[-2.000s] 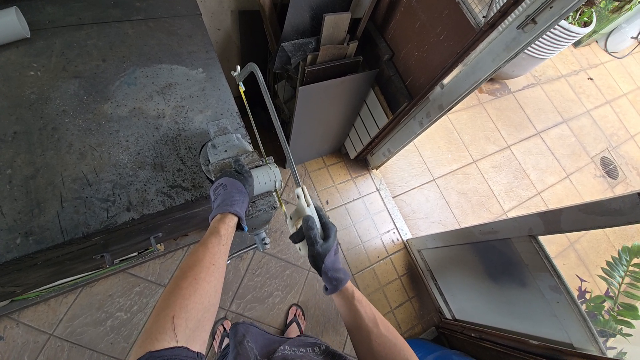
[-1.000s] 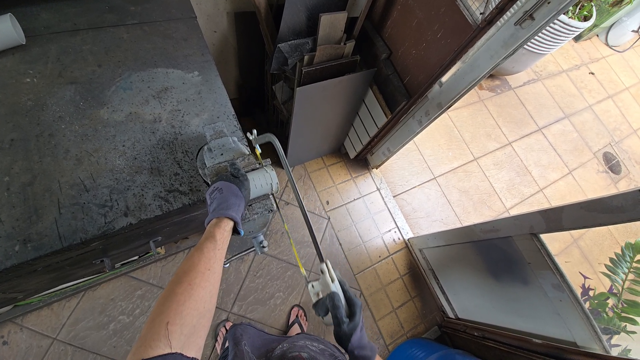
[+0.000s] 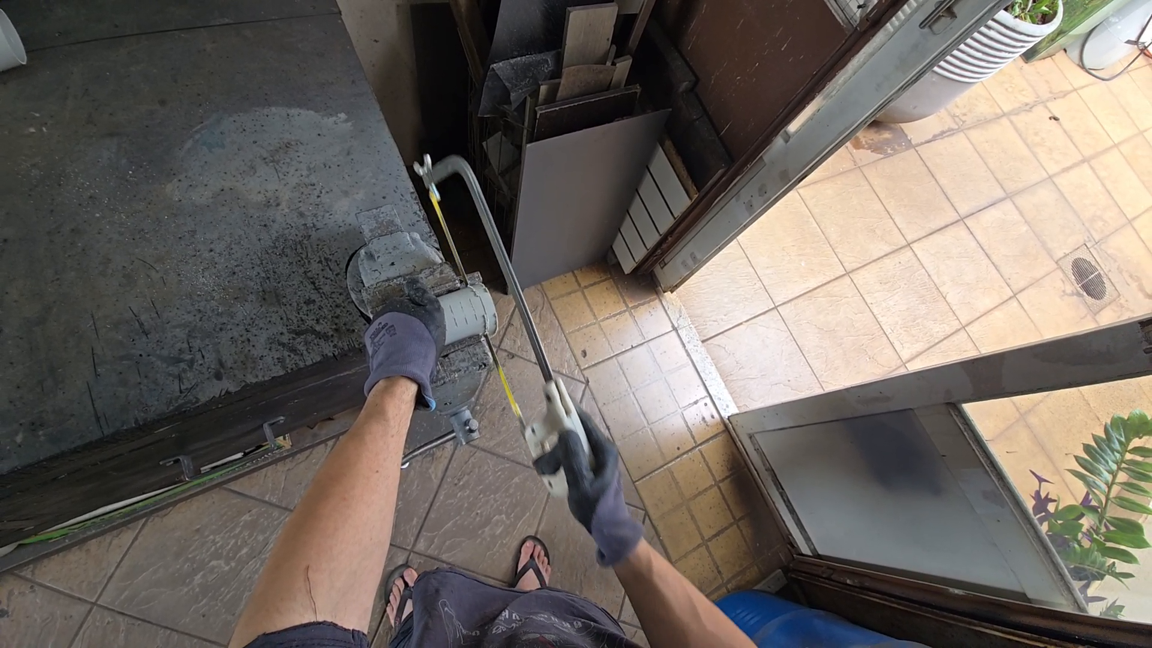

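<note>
My right hand (image 3: 589, 468), in a grey and black work glove, grips the pale handle of a hacksaw (image 3: 495, 229). Its yellow blade crosses a grey plastic pipe (image 3: 468, 312), which bears rows of short slits or marks. A metal bench vise (image 3: 396, 261) on the workbench corner holds the pipe. My gloved left hand (image 3: 405, 337) lies on the pipe and vise, left of the blade; its fingertips are partly hidden, and whether they close around the pipe does not show.
The dark workbench (image 3: 225, 198) fills the left, with a white pipe (image 3: 9, 43) at its far edge. Sheet and board offcuts (image 3: 580, 193) stand beyond the vise. An open metal-framed door (image 3: 900, 486) is at right, a blue plastic container (image 3: 792, 621) below it.
The hacksaw and my right hand moved back toward my body, then forward again toward the vise. My left hand has stayed at the pipe.
</note>
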